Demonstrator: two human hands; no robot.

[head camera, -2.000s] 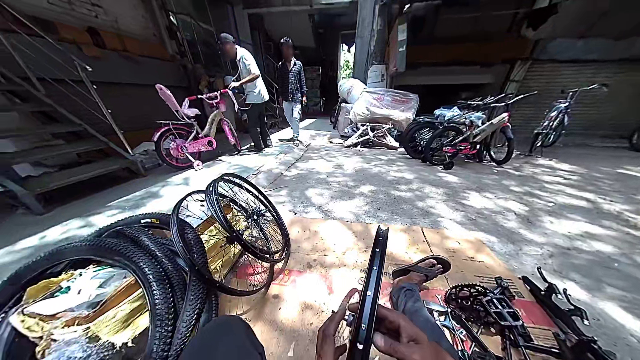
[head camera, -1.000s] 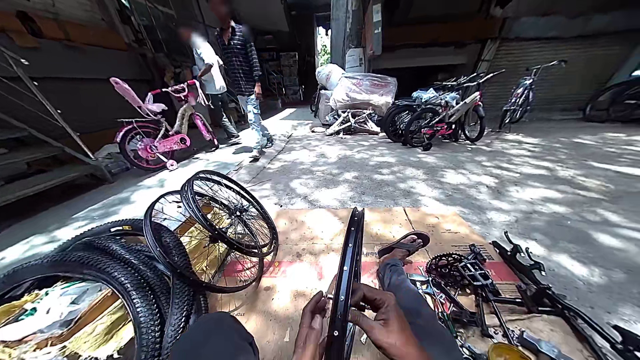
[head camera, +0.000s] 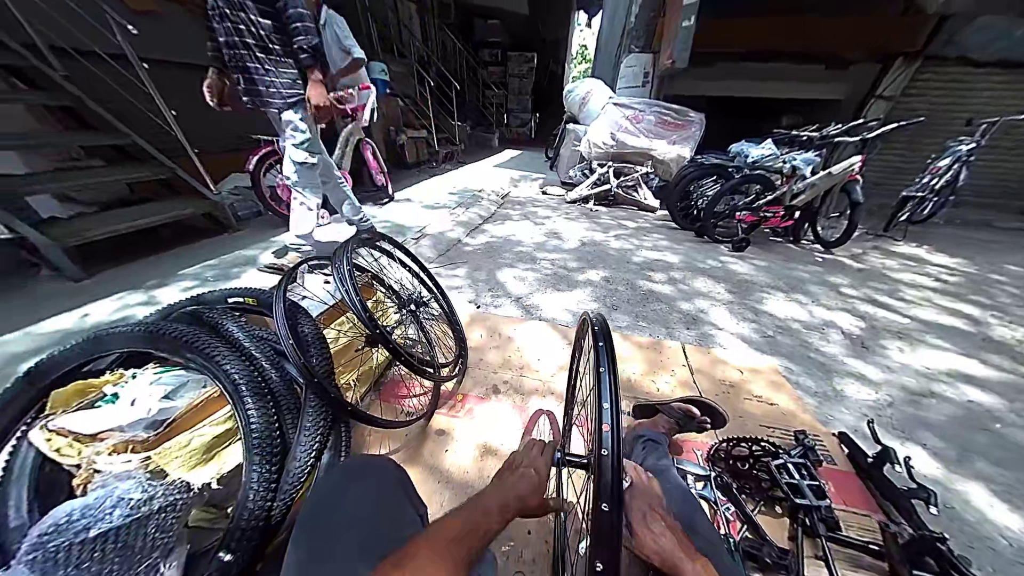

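A spoked black bicycle wheel [head camera: 610, 448] stands upright on the cardboard sheet [head camera: 512, 352] between my knees. My left hand [head camera: 530, 478] is at its left side by the hub [head camera: 573, 460], fingers extended; whether they grip the hub is unclear. On the far side of the rim, my right hand [head camera: 646, 508] touches the wheel, its fingertips partly hidden behind the rim. To the left, black spoked wheels [head camera: 400, 312] lean together beside several knobbly black tires [head camera: 264, 400]. A chainring crankset [head camera: 748, 464] and pedals [head camera: 804, 484] lie right of my sandalled foot [head camera: 684, 416].
A person in a checked shirt [head camera: 260, 56] walks beyond the wheels at left, near another person [head camera: 342, 48] and a pink child's bicycle [head camera: 376, 164]. Metal steps [head camera: 120, 220] stand far left. Brake levers [head camera: 912, 472] lie at right. Bicycles [head camera: 800, 192] and a plastic-wrapped bundle [head camera: 644, 132] stand behind.
The wheel, earlier held raised edge-on close to me, now stands farther forward, with my hands at its sides near the hub. The person in the checked shirt has come nearer, toward the left.
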